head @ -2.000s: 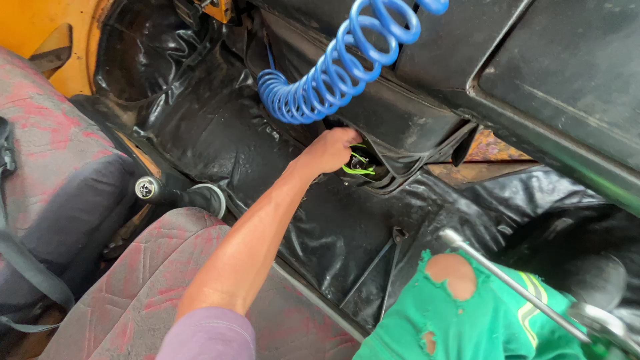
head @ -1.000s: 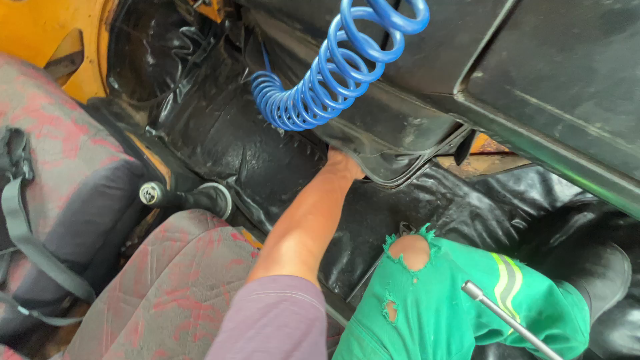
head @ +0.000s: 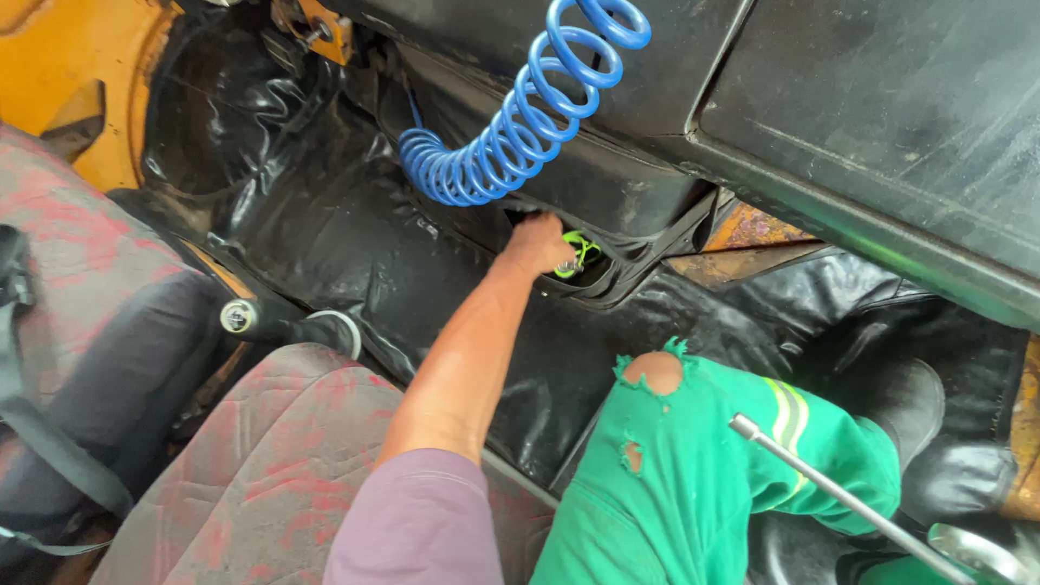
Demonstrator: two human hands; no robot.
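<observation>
My left hand (head: 539, 244) reaches from a purple sleeve to a dark opening (head: 603, 272) in the black floor lining. Its fingertips are partly hidden, so whether it grips anything does not show. Bright green cord or wire (head: 582, 244), with small metallic parts, lies against the hand's right side in the opening. My right hand is out of view. At lower right, a metal rod (head: 837, 487) with a cylindrical end slants across in front of the torn green trousers (head: 674, 479), beside a shiny metal piece (head: 975, 552).
A blue coiled hose (head: 520, 138) hangs above the hand, before the black panel (head: 877, 122). Worn red-grey seats (head: 268, 455) and a lever with a black knob (head: 244, 317) are at left. Rusty orange metal (head: 756, 230) shows right of the opening. A dark boot (head: 914, 406) rests farther right.
One second ago my left hand was deeper in the opening and the green cord was hidden. The hand has drawn back somewhat, and the cord shows beside it again.
</observation>
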